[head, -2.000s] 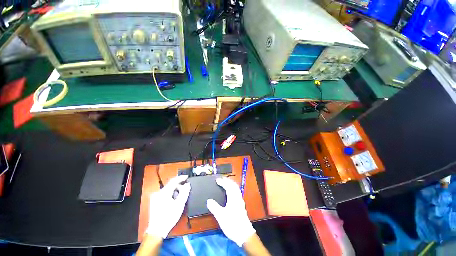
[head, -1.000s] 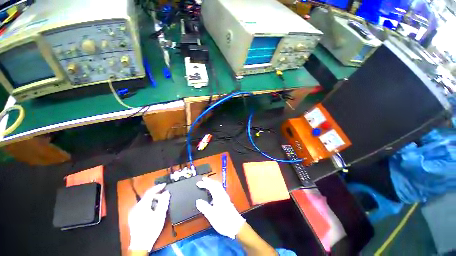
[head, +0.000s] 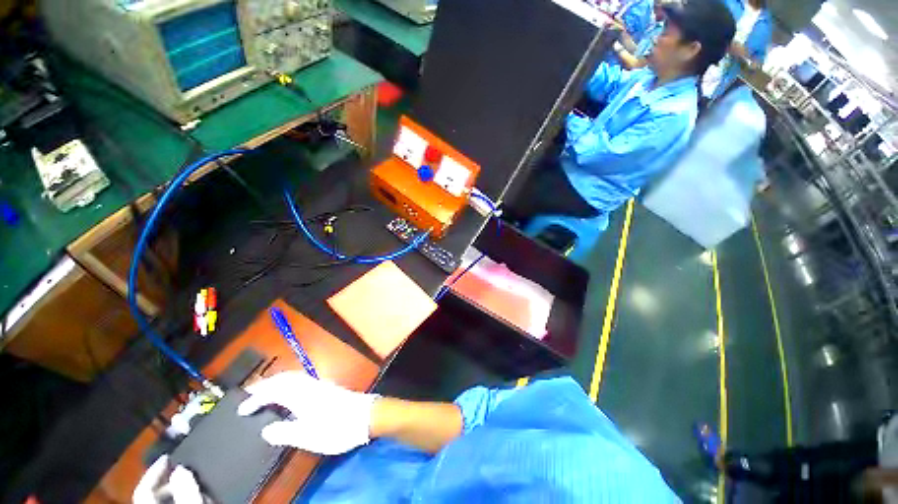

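Observation:
The black set-top box (head: 224, 451) lies on the orange base board (head: 325, 356), its back edge against the white and silver plugs of the test fixture (head: 197, 406). My right hand (head: 313, 411), in a white glove, rests on the box's right side with fingers curled on its top and edge. My left hand (head: 165, 484), also gloved, is at the box's near left corner, cut off by the bottom edge of the picture. A blue marker pen (head: 293, 341) lies on the board beyond my right hand.
An orange foam pad (head: 382, 309) lies right of the board. Beyond are a remote control (head: 423, 246), an orange switch box (head: 425, 189) and a looping blue cable (head: 135, 258). An open dark bin (head: 579, 313) stands below the bench edge. A person in blue (head: 630, 128) is at the back right.
The view has swung to the right, so the bench things have shifted left and the aisle and a person show. Both hands stay at the box; the left is now partly cut off.

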